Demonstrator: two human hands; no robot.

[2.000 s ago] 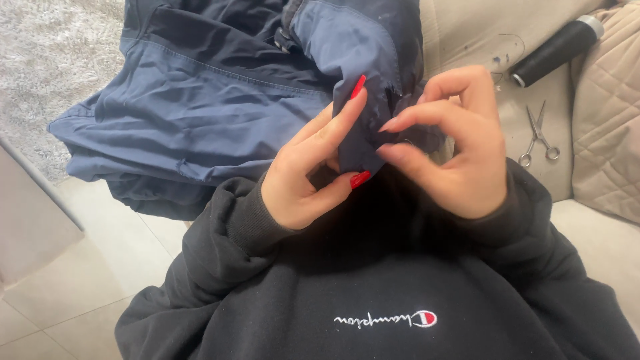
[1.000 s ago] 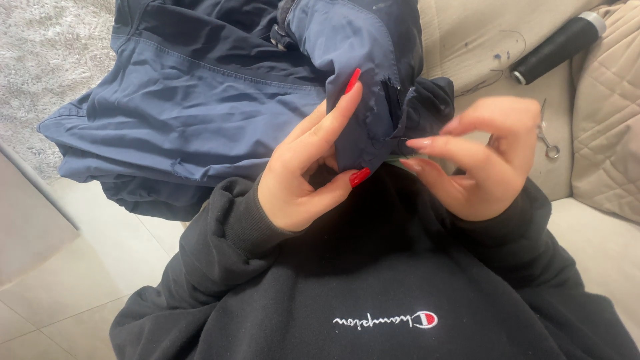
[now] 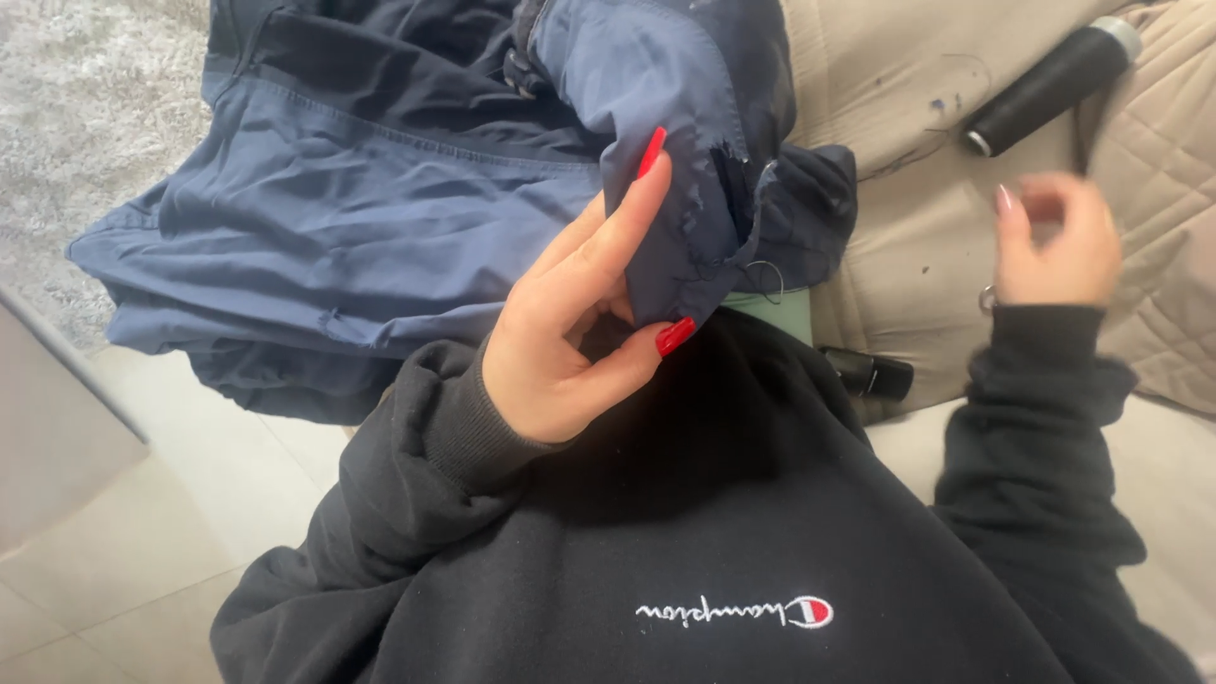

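Observation:
A blue and navy fabric garment (image 3: 380, 218) lies across the upper left and middle of the view. My left hand (image 3: 584, 313) pinches a part of it with a frayed tear (image 3: 731, 195) just right of the fingers. Dark thread (image 3: 774, 275) loops out from the cloth below the tear. Off to the right, my right hand (image 3: 1059, 237) is away from the garment, blurred, with thumb and fingers curled; whether a needle or thread is between them cannot be seen. It covers most of the scissors, of which a small metal ring (image 3: 988, 299) shows beside the wrist.
A large spool of black thread (image 3: 1045, 90) lies on the beige sofa cover (image 3: 902, 57), with thread scraps near it. A small black object (image 3: 869, 372) rests by my right side, near a pale green item (image 3: 793, 318). A grey rug (image 3: 95, 123) and floor tiles lie at left.
My right hand has moved away from the torn cloth, out to the right over the scissors. My left hand keeps its hold on the garment.

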